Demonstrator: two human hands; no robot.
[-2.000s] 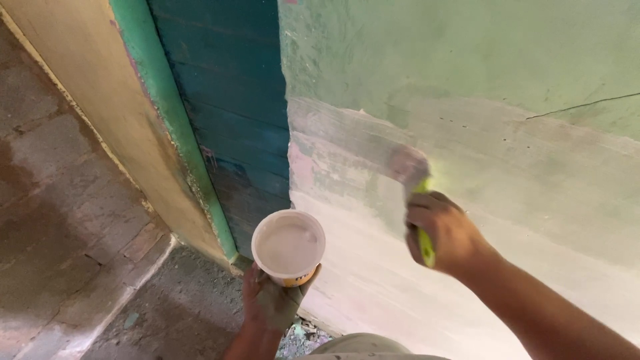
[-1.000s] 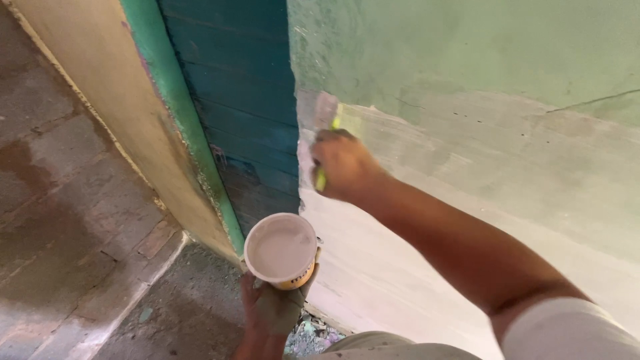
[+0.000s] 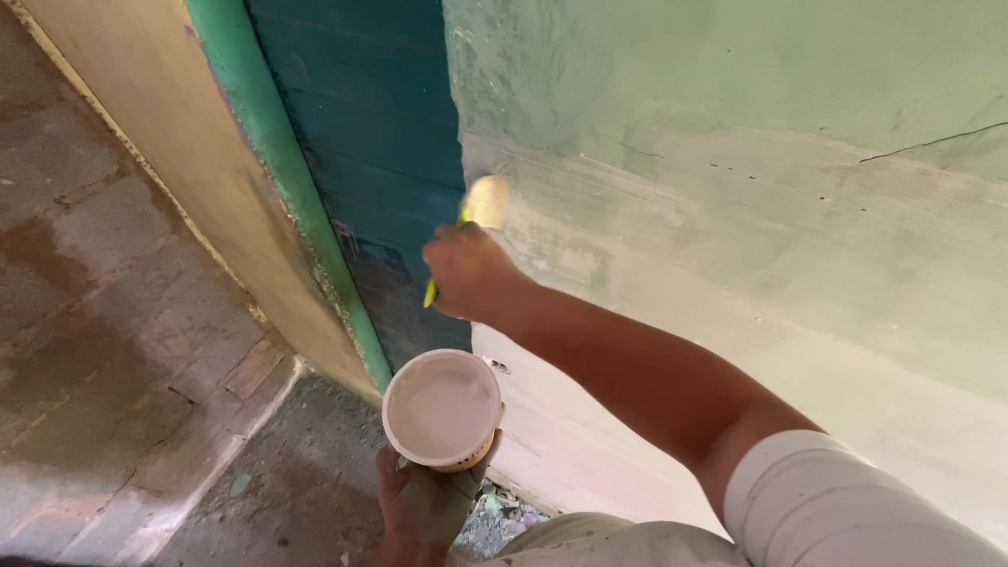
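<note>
My right hand grips a paintbrush by its yellow-green handle. The blurred, pale bristles are at the left edge of the wall, beside the dark teal boards. The wall is green above and whitish below, with streaky, thin pale paint between. Below, my left hand holds a round plastic tub from underneath, its mouth facing up. Pale, pinkish-white paint fills much of it, and the tub's side bears writing. My left fingers are partly hidden by the tub.
Dark teal boards stand left of the wall, bordered by a green frame and a tan wall surface. A brick floor lies at the left. Paint flakes lie at the wall's foot. A crack runs across the upper right wall.
My right hand has moved left with the brush, from out on the wall to its left edge, and is now lower than one second ago. My left hand still holds the tub.
</note>
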